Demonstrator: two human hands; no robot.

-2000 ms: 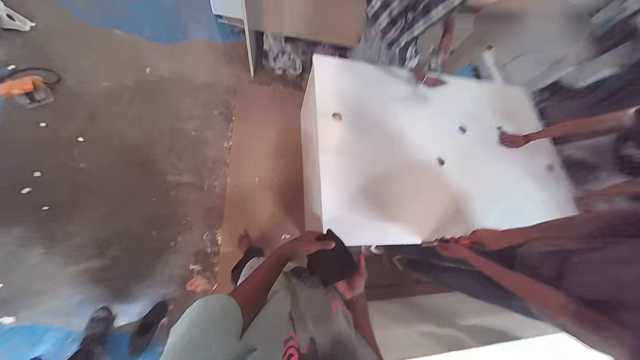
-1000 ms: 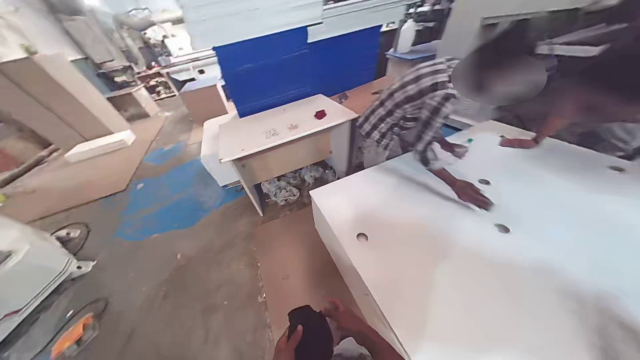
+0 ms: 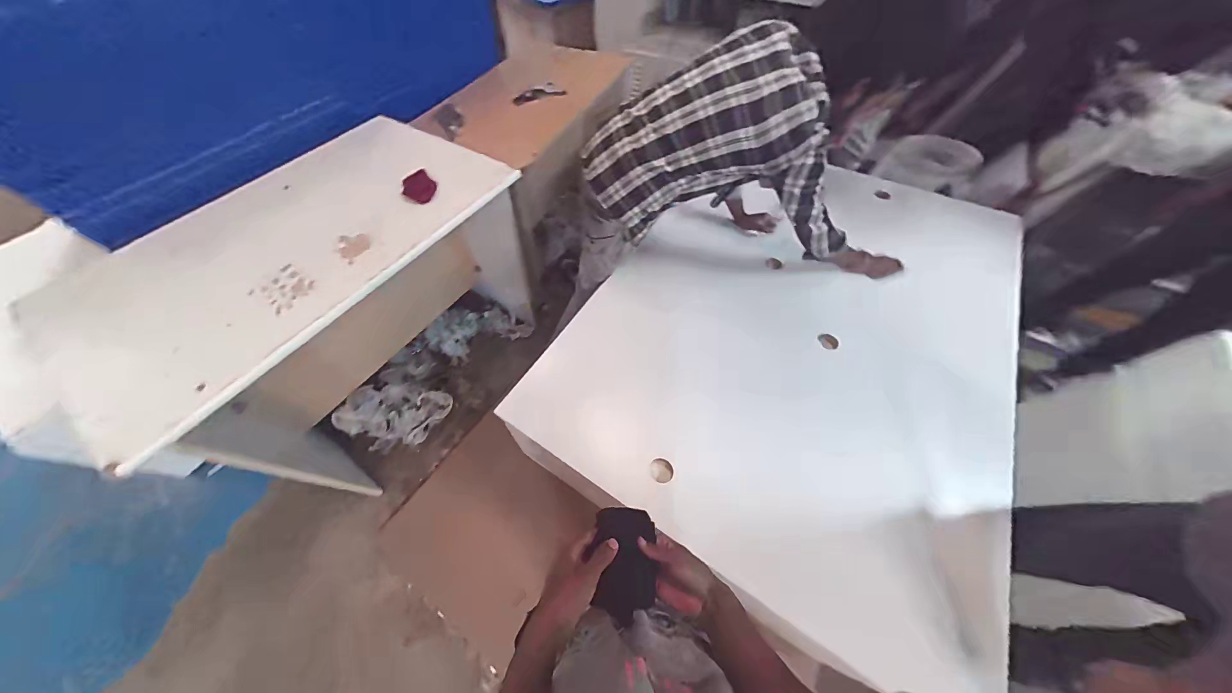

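Note:
A black cloth-like item (image 3: 626,563) is held between my two hands, in front of my body at the bottom of the view. My left hand (image 3: 582,568) grips its left side, thumb on top. On its right side my right hand (image 3: 679,570) has hold of it, thumb near the upper edge. Just beyond my hands lies a large white panel (image 3: 770,414) with several round holes, its near left edge beside my right hand. Another person in a checked shirt (image 3: 717,115) leans over the far end, both hands on the panel.
At the left stands a white table (image 3: 212,318) with a dark red scrap (image 3: 420,187) on top and crumpled plastic (image 3: 395,414) beneath. A brown board (image 3: 491,520) lies on the floor along the panel. Behind are a blue sheet (image 3: 250,87) and a white bucket (image 3: 929,164).
The view has swung markedly. Both hands keep hold of the black item. The person in the checked shirt has moved a hand across the panel; other people's hands seen on it earlier are out of view.

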